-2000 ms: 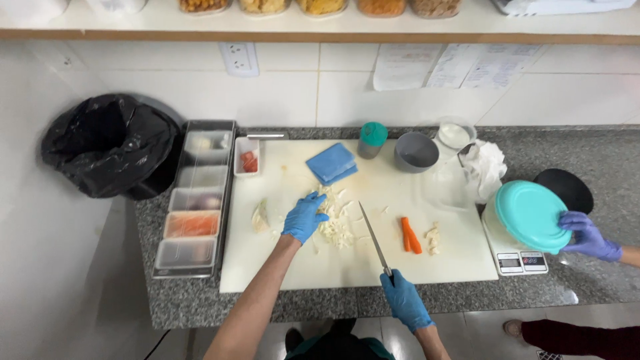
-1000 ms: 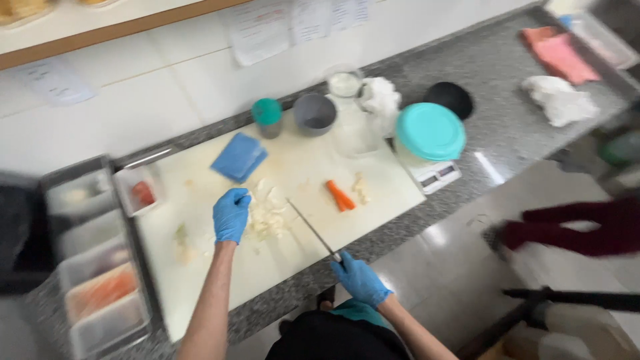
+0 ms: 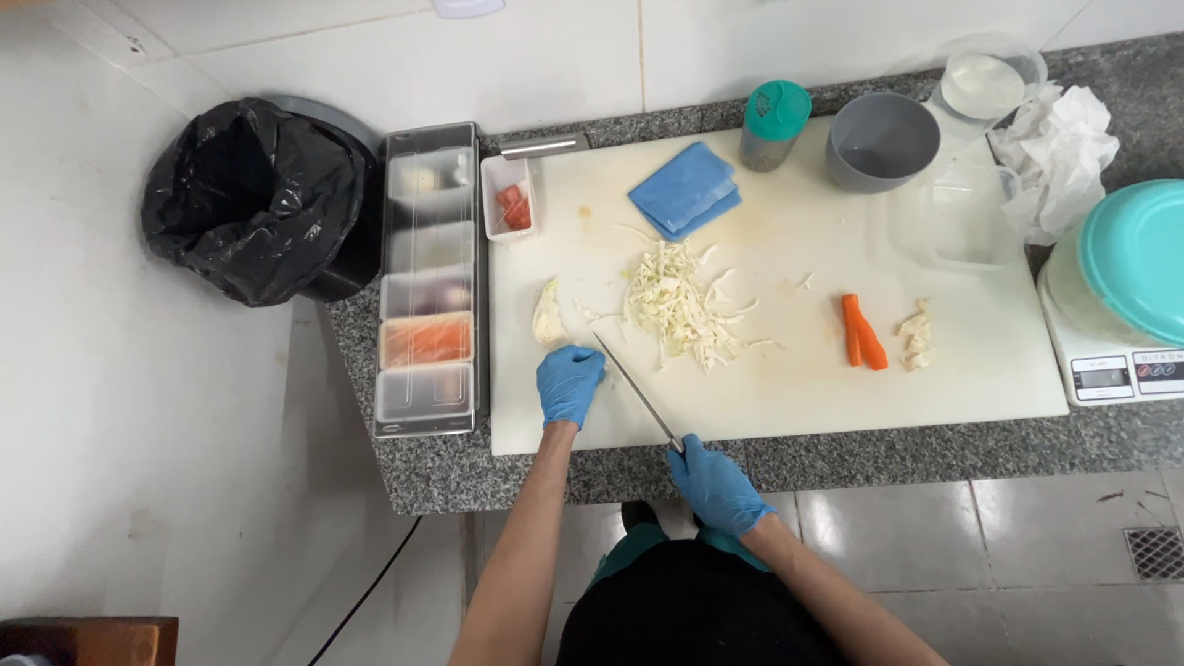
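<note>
My right hand (image 3: 717, 486), in a blue glove, grips the handle of a kitchen knife (image 3: 638, 391), its tip pointing up and left over the white cutting board (image 3: 795, 393). My gloved left hand (image 3: 571, 377) rests on the board with its fingers curled, left of the blade and just below a cabbage wedge (image 3: 548, 314); whether something small is under the fingers cannot be told. Shredded cabbage (image 3: 684, 305) lies in a pile above the knife. Carrot pieces (image 3: 862, 333) and pale scraps (image 3: 915, 335) are on the board's right part.
A topping tray (image 3: 428, 277) and a bin with a black bag (image 3: 259, 199) stand left. Along the back are a small tub (image 3: 508, 199), blue cloth (image 3: 686, 190), green-lidded shaker (image 3: 775, 125), grey bowl (image 3: 882, 141) and crumpled paper (image 3: 1059, 157). A turquoise-lidded container (image 3: 1142, 259) sits on a scale (image 3: 1101, 377).
My left hand has moved from the shredded cabbage to beside the cabbage wedge. The other person's gloved hand, earlier at the turquoise-lidded container, is out of view. The view has swung right and back.
</note>
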